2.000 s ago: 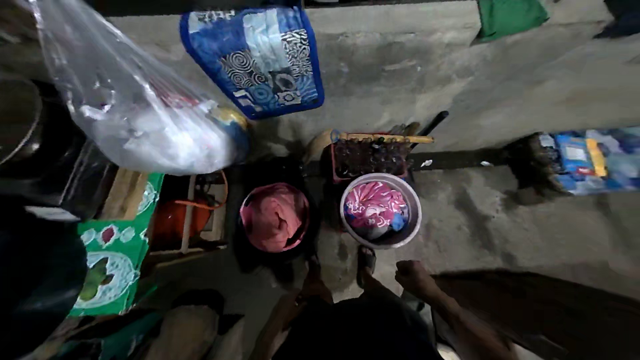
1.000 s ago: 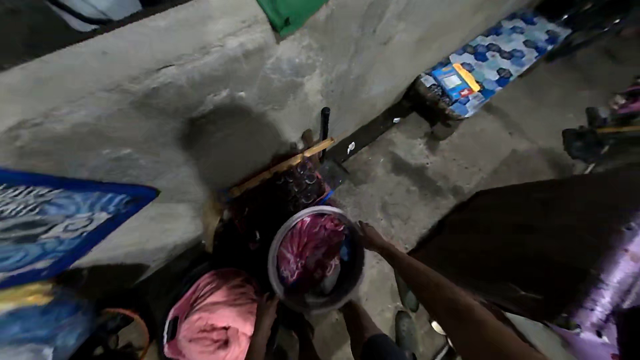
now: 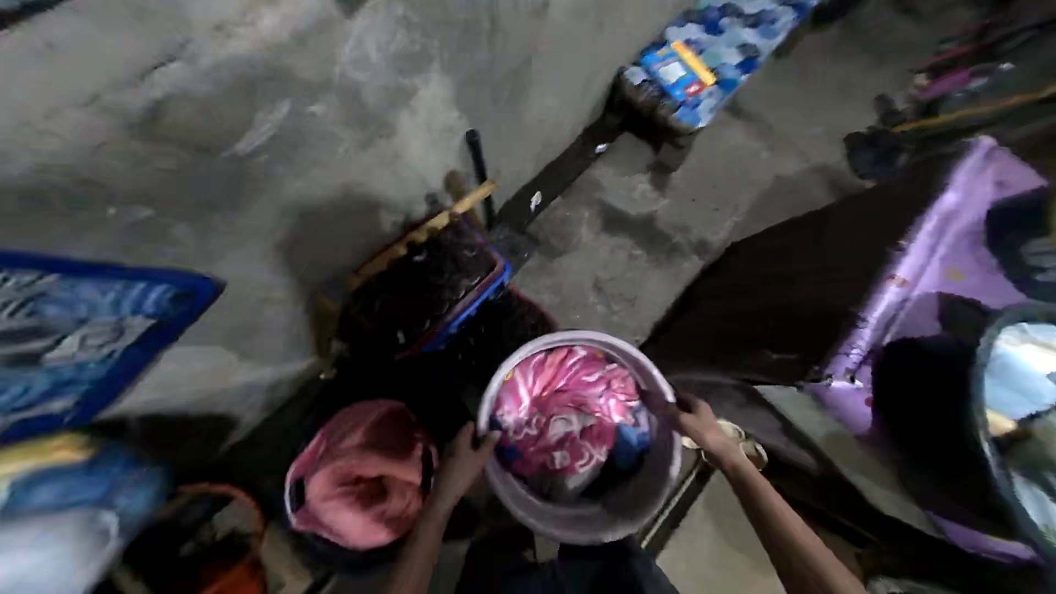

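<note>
Both my hands grip the rim of a light-coloured round tub [image 3: 590, 528], one on each side. Crumpled pink and white cloth [image 3: 565, 404] lies in it, with a bit of blue cloth [image 3: 631, 445] at its right. My left hand [image 3: 469, 458] is on the left edge, my right hand [image 3: 700, 425] on the right edge; the fingers are partly hidden. To the left of my left forearm stands another round container with salmon-pink cloth [image 3: 363, 483] filling it.
Beyond the tub, dark-filled crates [image 3: 421, 289] stand by the concrete wall [image 3: 330, 99], a wooden strip [image 3: 425, 231] along them. A bench with a blue patterned cover [image 3: 726, 49] is upper right. Purple cloth [image 3: 899, 289] hangs at right; an orange bucket [image 3: 239, 569] is lower left.
Two seconds ago the tub stood in front of the crates with my right hand apart from it; now both hands hold it, and it is nearer my body. The view has swung right.
</note>
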